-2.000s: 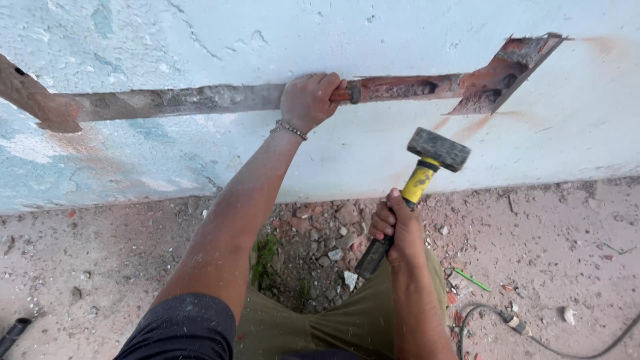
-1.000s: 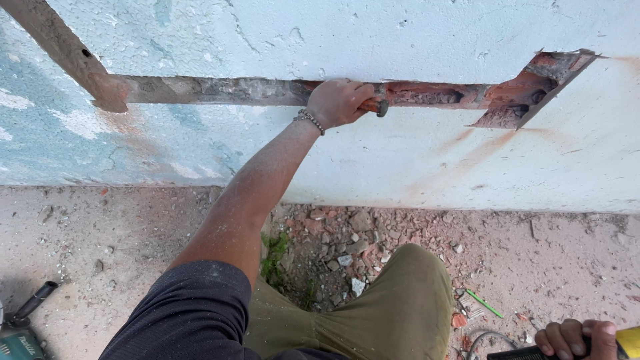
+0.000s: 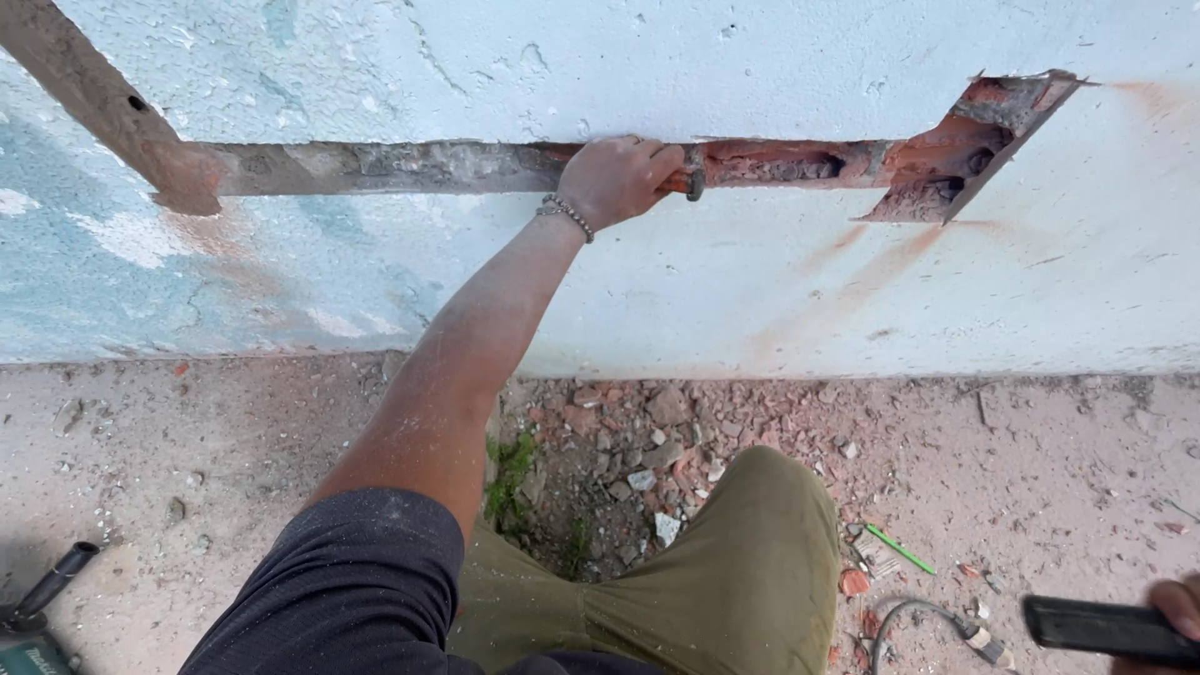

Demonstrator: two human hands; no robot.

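My left hand [image 3: 621, 181], with a beaded bracelet at the wrist, is closed around a cold chisel [image 3: 692, 183] in the long horizontal channel [image 3: 403, 169] cut into the painted wall. Only the chisel's reddish shank and rounded, dark struck end show; its tip is hidden. At the lower right edge, my right hand [image 3: 1177, 609] is partly in view, its fingers on the black handle of a hammer [image 3: 1106, 630]. The hammer's head is out of the frame.
The channel joins a diagonal groove [image 3: 89, 98] at left and a wider brick-red recess [image 3: 966, 150] at right. Rubble [image 3: 656, 450] lies along the wall's foot. A green stick [image 3: 900, 549], a cable with a plug [image 3: 980, 642] and a Makita power tool [image 3: 37, 652] are on the ground.
My right hand has swung the hammer from beside the wall out to the lower right; its yellow part has left the view. My left hand stays on the chisel in the channel.
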